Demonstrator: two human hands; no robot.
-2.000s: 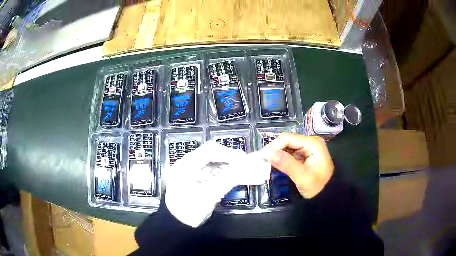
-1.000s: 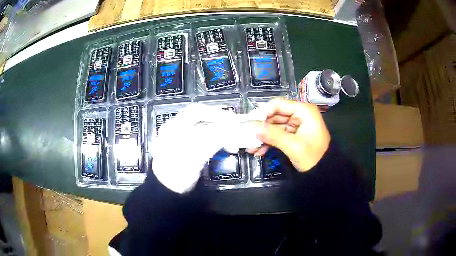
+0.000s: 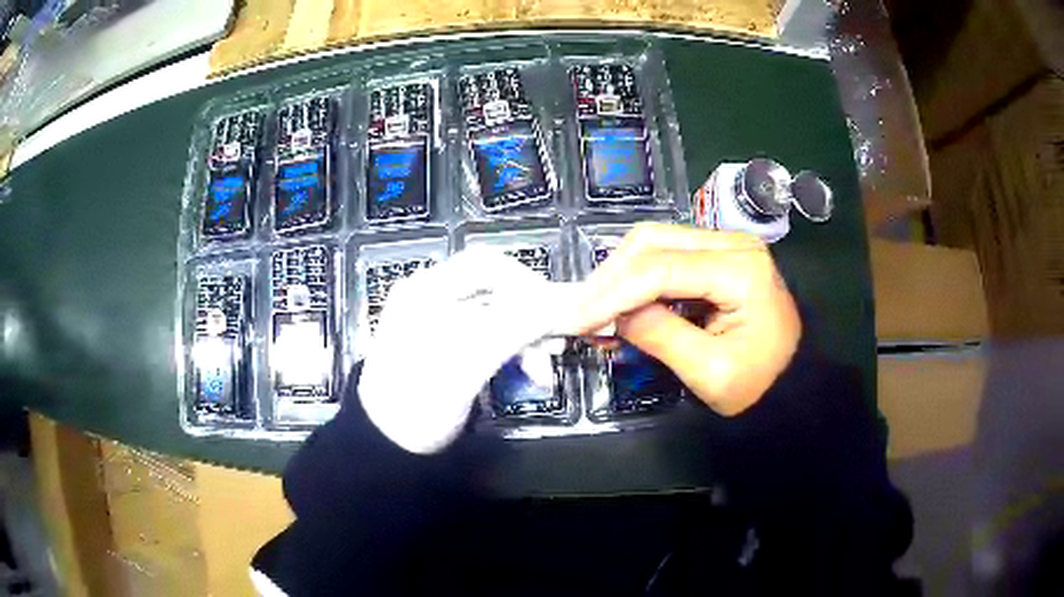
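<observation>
Black keypad devices, such as the top right one (image 3: 615, 146), lie in a clear tray (image 3: 455, 230) with two rows of five pockets. My left hand (image 3: 461, 338), in a white glove, and my bare right hand (image 3: 694, 309) meet above the lower row, fingertips pinched together. A small white scrap, apparently cloth or tissue (image 3: 602, 331), shows between the fingertips; glare blends it with the glove. My hands partly hide the three right-hand devices of the lower row. The upper fourth device (image 3: 508, 146) lies tilted in its pocket.
A white bottle (image 3: 729, 204) with an orange-red label and flipped-open lid stands right of the tray on the green bench (image 3: 93, 280). A wooden board (image 3: 502, 16) lies behind the bench. Brown cartons (image 3: 928, 297) stand to the right; another (image 3: 245, 513) is below the front-left edge.
The view has shifted, so tray and bottle sit higher and slightly left than in the first frame. My hands stay together; my right fingers have closed in against the glove, and less white scrap shows.
</observation>
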